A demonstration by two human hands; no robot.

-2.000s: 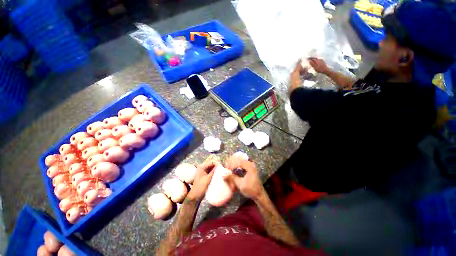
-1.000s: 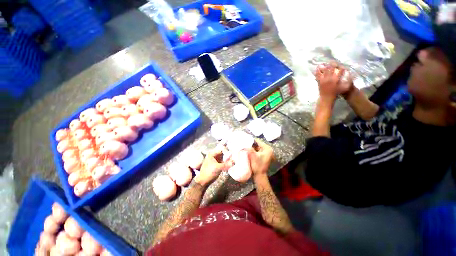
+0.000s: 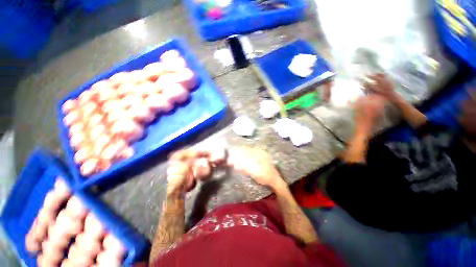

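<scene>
The frame is blurred. My left hand (image 3: 181, 174) is low over the bench, against rounded pink lumps that merge with its fingers. I cannot tell whether it grips a moulded piece. My right hand (image 3: 257, 166) reaches leftward towards it, its fingertips lost in a bright pale blur; what it holds is unclear. Beyond my hands, several white stuffing wads (image 3: 244, 126) lie on the bench before the digital scale (image 3: 274, 61). Another stuffing wad (image 3: 302, 65) sits on the scale's blue top.
A large blue tray (image 3: 201, 117) with rows of pink pieces stands left, a second blue crate (image 3: 15, 214) lower left. A smartphone (image 3: 237, 51) and small blue tray (image 3: 250, 22) are behind. A co-worker's hands (image 3: 373, 101) are right, beside a clear plastic bag (image 3: 417, 65).
A white wad is now on the scale's top. My hands have moved slightly apart, and the white-topped pink piece between them no longer shows clearly. The view has shifted, showing more of the lower-left crate.
</scene>
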